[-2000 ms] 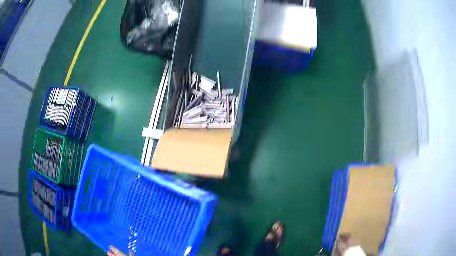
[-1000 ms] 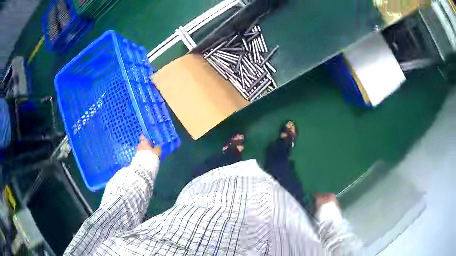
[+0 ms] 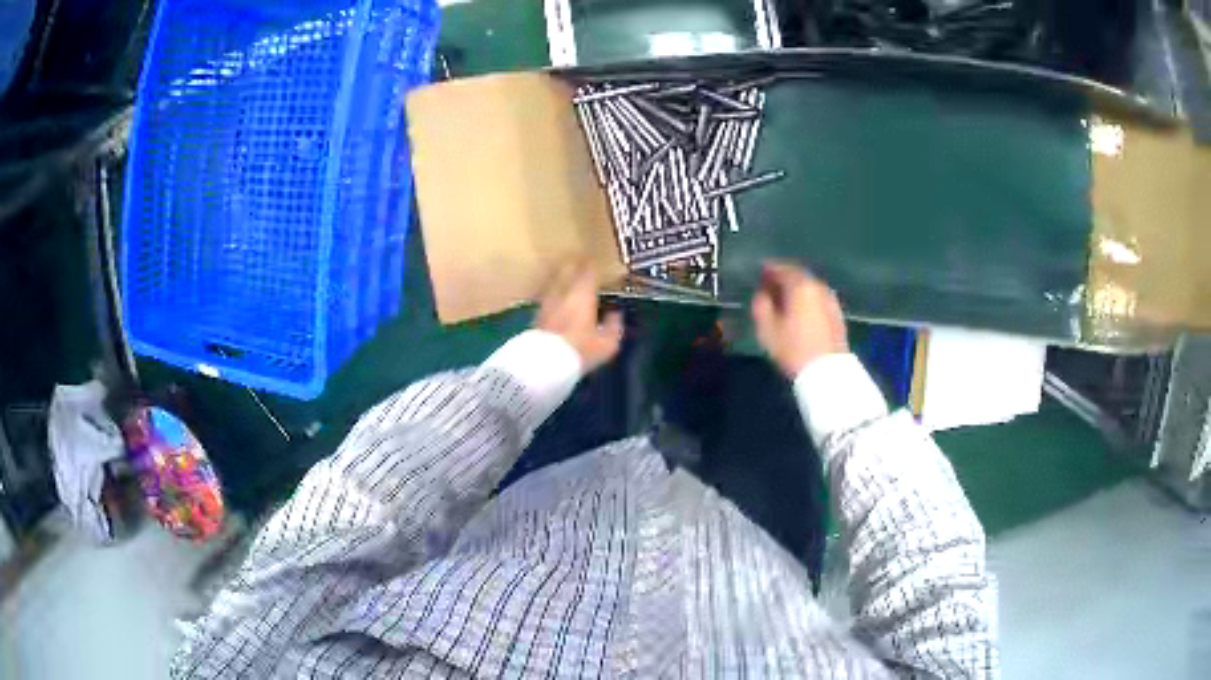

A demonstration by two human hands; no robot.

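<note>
Metal tubes (image 3: 671,166) lie loose in a heap on the dark green outfeed tray (image 3: 916,199), at its left part. A cardboard sheet (image 3: 498,193) lies at the tray's left end, against the heap. My left hand (image 3: 579,316) is at the sheet's lower right corner, by the tray's near edge. Its fingers are blurred, and I cannot tell whether it grips anything. My right hand (image 3: 797,319) is at the near edge, right of the tubes, fingers curled and blurred. No tube shows clearly in either hand.
Stacked blue crates (image 3: 239,186) stand left of the tray; the top one shows its mesh inside. Brown cardboard (image 3: 1153,226) covers the tray's right end. A white-topped box (image 3: 980,377) is below the near edge. A colourful item (image 3: 175,472) is at lower left.
The view has turned, so the tray now runs across it. My left hand has left the crate rim for the tray's near edge. My right hand has come up to the tray.
</note>
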